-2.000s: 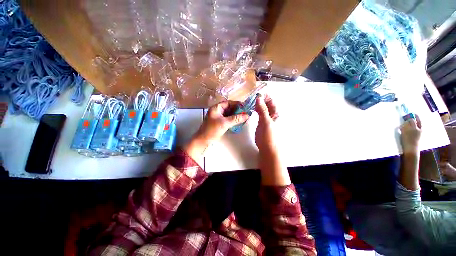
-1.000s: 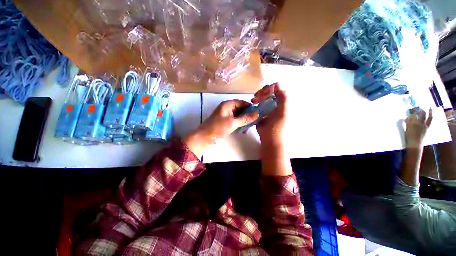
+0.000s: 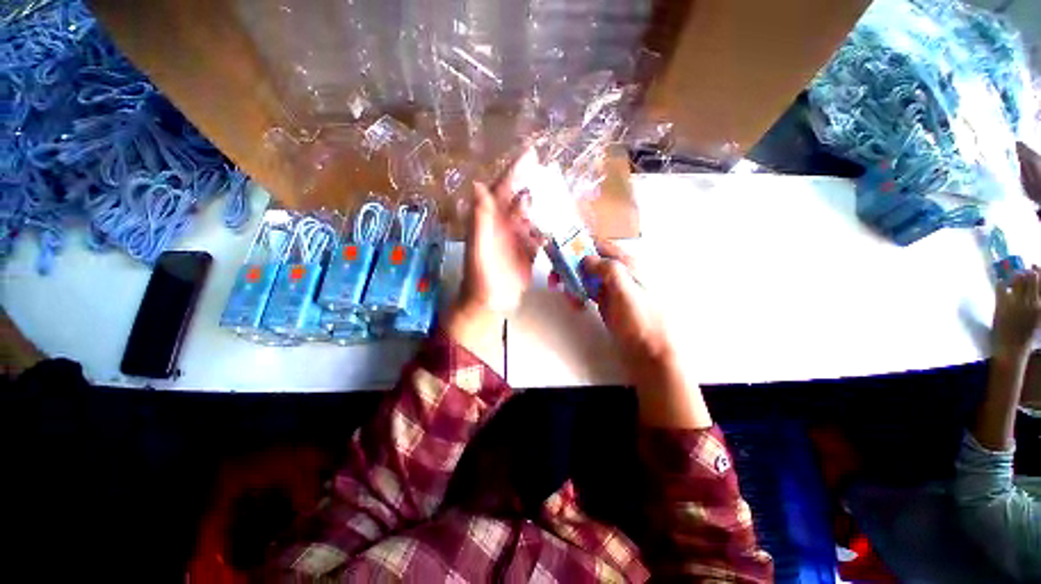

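Note:
A blue-carded cable (image 3: 574, 257) with a small orange mark is held between my hands above the white tabletop. My right hand (image 3: 626, 299) grips its lower end. My left hand (image 3: 499, 253) is upright beside it, fingers up, near a bright, glossy clear piece (image 3: 554, 192) at the carton's edge. Glare hides whether the left fingers hold that clear piece. Several finished packs (image 3: 366, 268), blue below with white loops above, stand close together to the left.
A brown carton (image 3: 731, 80) with tangled clear boxes (image 3: 457, 148) is at the far side. A black phone (image 3: 168, 314) lies left of the packs. Loose cables (image 3: 103, 137) are heaped far left. Bagged carded cables (image 3: 913, 126) lie right, near another person's hand (image 3: 1016, 308).
My left hand has let go of the carded cable and moved up to the carton's edge. My right hand now holds the card by its lower end. The view has shifted.

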